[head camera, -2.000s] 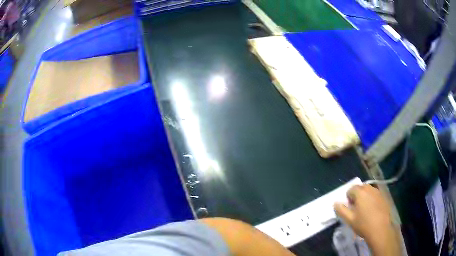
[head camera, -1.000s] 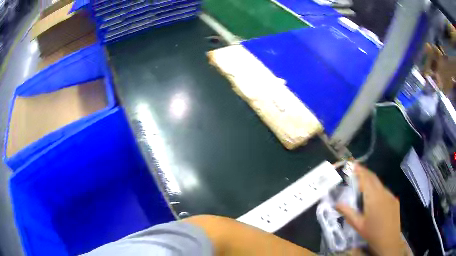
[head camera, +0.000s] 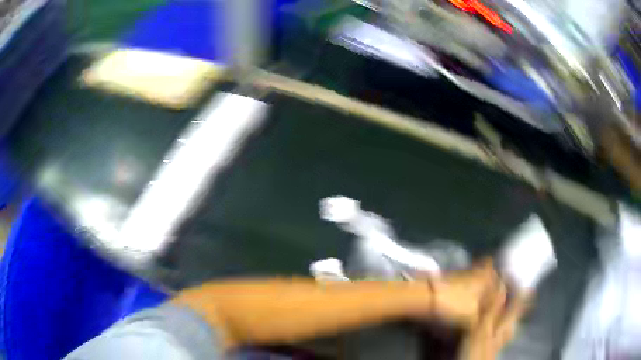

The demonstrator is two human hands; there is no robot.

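The picture is strongly blurred. My left hand [head camera: 457,297] reaches across from the lower left, with its forearm over the bench. My right hand [head camera: 497,327] is beside it at the lower right, and the two overlap. A white block [head camera: 528,254] is at the fingers, apparently gripped by my right hand; the left fingers' grip is unclear. White bundled cord [head camera: 379,242], with pale ends, lies left of the hands, partly behind my left forearm. The long white power strip [head camera: 193,172] lies slanted on the dark-green bench [head camera: 295,158], away from both hands.
A cream padded board edge [head camera: 151,76] is at the upper left, beside blue sheet [head camera: 172,31]. A blue bin [head camera: 53,274] stands at the lower left. A pale rail [head camera: 372,116] runs along the bench back. Blurred equipment with a red glow [head camera: 481,13] is behind it.
The view has swung right, so the strip now appears at the left. My right hand has left the strip's end. My left hand has come into view beside it, with a white block at the fingers.
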